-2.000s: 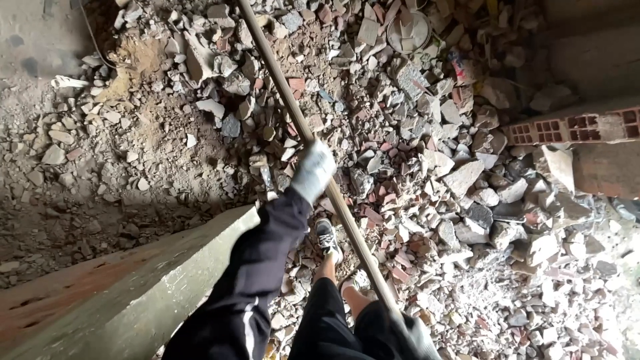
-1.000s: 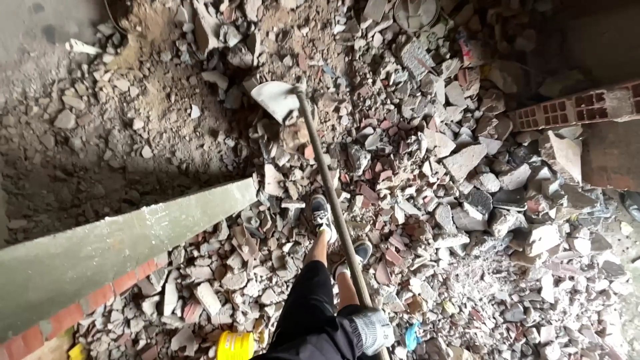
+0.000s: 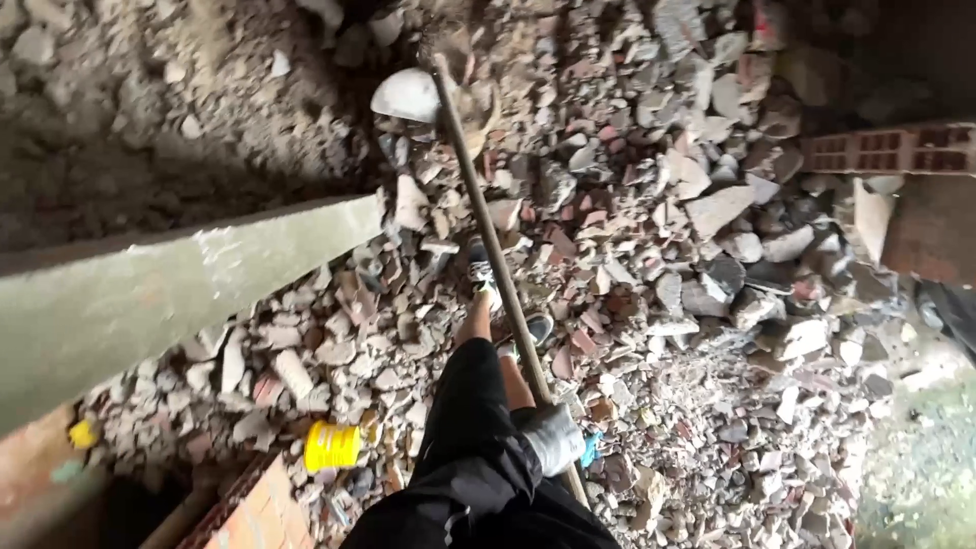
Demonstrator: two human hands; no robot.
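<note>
A long wooden-handled hoe (image 3: 488, 221) slants across the middle of the head view. Its pale, rounded metal blade (image 3: 406, 95) rests at or just above the rubble near the top; the contact is unclear. Low in the frame, my left hand (image 3: 555, 440), in a grey-white work glove, is closed around the lower handle, with its dark sleeve coming from the left across my thighs. The handle's end runs down past the glove to the bottom. My right hand is not visible. Broken masonry rubble (image 3: 610, 267) lies under and around the tool and my shoes.
A pale plastered wall edge (image 3: 191, 267) juts in from the left. Hollow bricks (image 3: 892, 150) stand at the right. A yellow bucket (image 3: 332, 446) lies among debris at lower left, near brickwork (image 3: 263, 511). Larger slabs (image 3: 719, 210) are scattered right of the handle.
Two seconds ago one gloved hand held the handle mid-length and another its lower end; now one glove shows, low on it. The blade, out of view at first, shows near the top.
</note>
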